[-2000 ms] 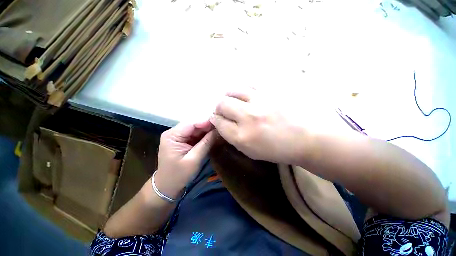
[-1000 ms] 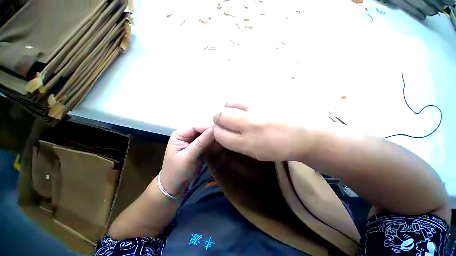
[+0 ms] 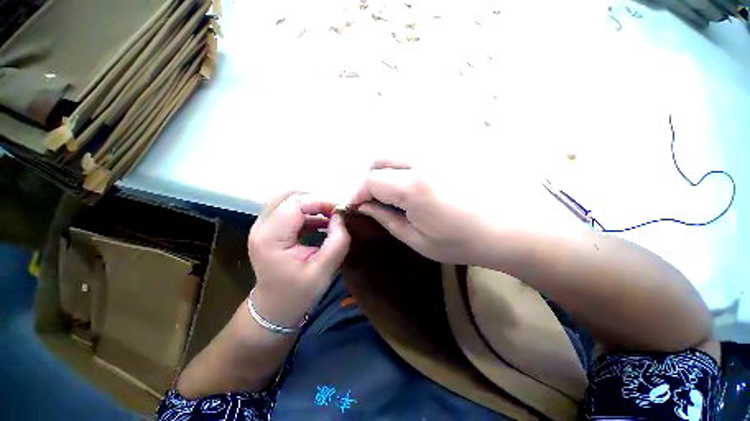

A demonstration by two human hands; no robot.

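A brown fabric piece (image 3: 403, 288) with a curved edge lies over my lap, against the dark apron. My left hand (image 3: 292, 234) pinches a small tan end at the piece's upper tip between thumb and forefinger. My right hand (image 3: 403, 210) pinches the same tip just beside it, thumb and fingers together. The fingertips nearly meet, and only a little of the binding end shows between them. Whether a small tool is in my right fingers cannot be seen.
Pink-purple snips (image 3: 569, 203) lie on the white table (image 3: 271, 123) by my right forearm, with a dark cord (image 3: 670, 220) looping right. Tan offcuts (image 3: 411, 37) lie scattered at the far side. Stacked brown pieces (image 3: 136, 82) stand left, above a cardboard box (image 3: 201, 304) of brown pieces.
My left hand has shifted slightly left, its thumb and forefinger now rounded apart from the right fingers, so a bit of the tan end shows. The right hand's fingers have turned a little.
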